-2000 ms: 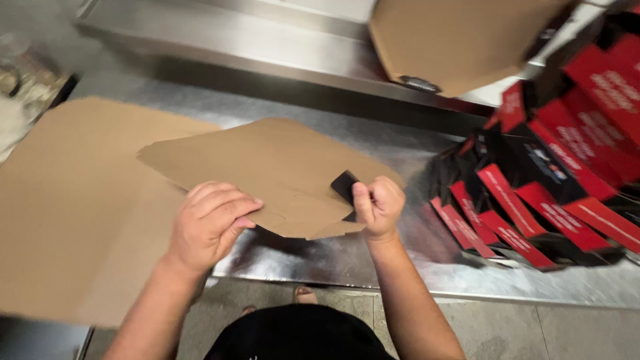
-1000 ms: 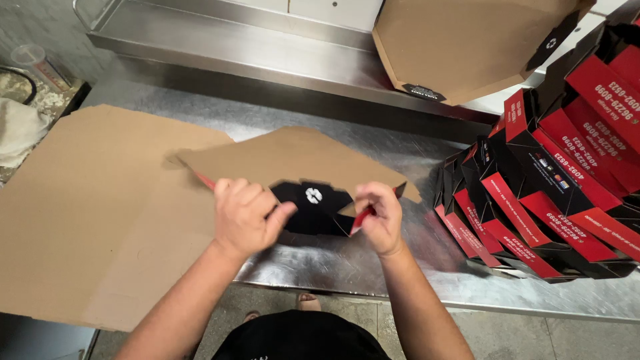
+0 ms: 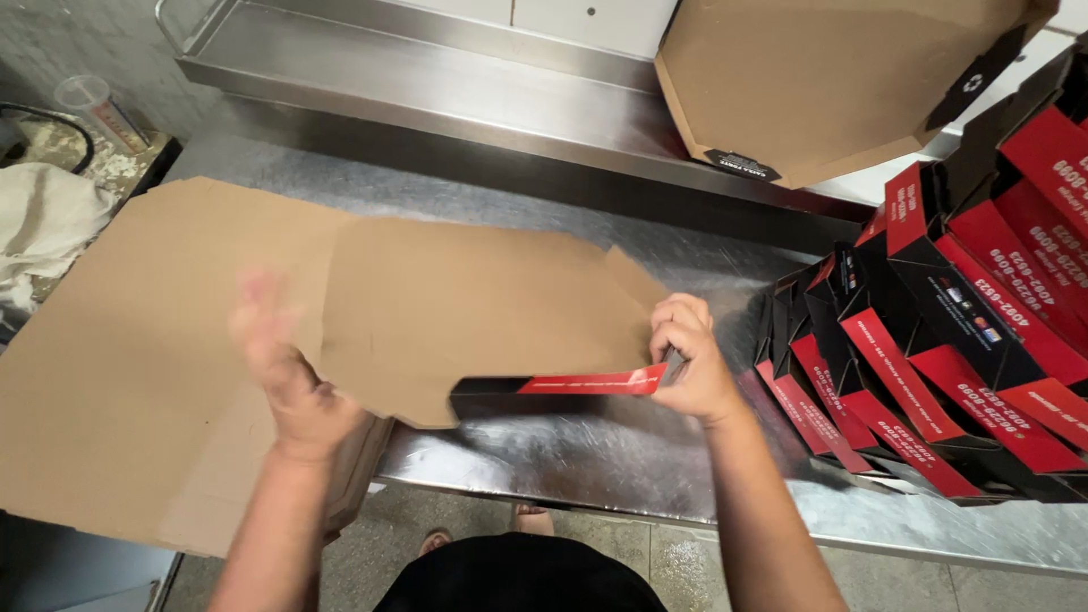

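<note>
A brown cardboard pizza box blank [image 3: 484,306] lies in front of me over the steel counter, its front side partly folded up and showing a black and red outer face. My right hand [image 3: 690,357] grips its right front corner, fingers on the inside and thumb near the red strip. My left hand [image 3: 297,365], blurred, is raised with its fingers apart above the left part of the cardboard and holds nothing. Left of the blank lies a stack of flat cardboard sheets [image 3: 153,340]. Whether the blank's left edge touches the top sheet is hard to tell.
Folded red and black pizza boxes [image 3: 952,340] are stacked at the right of the steel counter [image 3: 544,459]. An open cardboard box [image 3: 833,76] rests on the raised steel shelf [image 3: 408,76]. At the far left are a white cloth [image 3: 42,221] and a clear plastic cup [image 3: 102,110].
My left hand has let go of the cardboard's front edge and moved left. My right hand still grips the right side. The front side now shows a red and black strip at the right.
</note>
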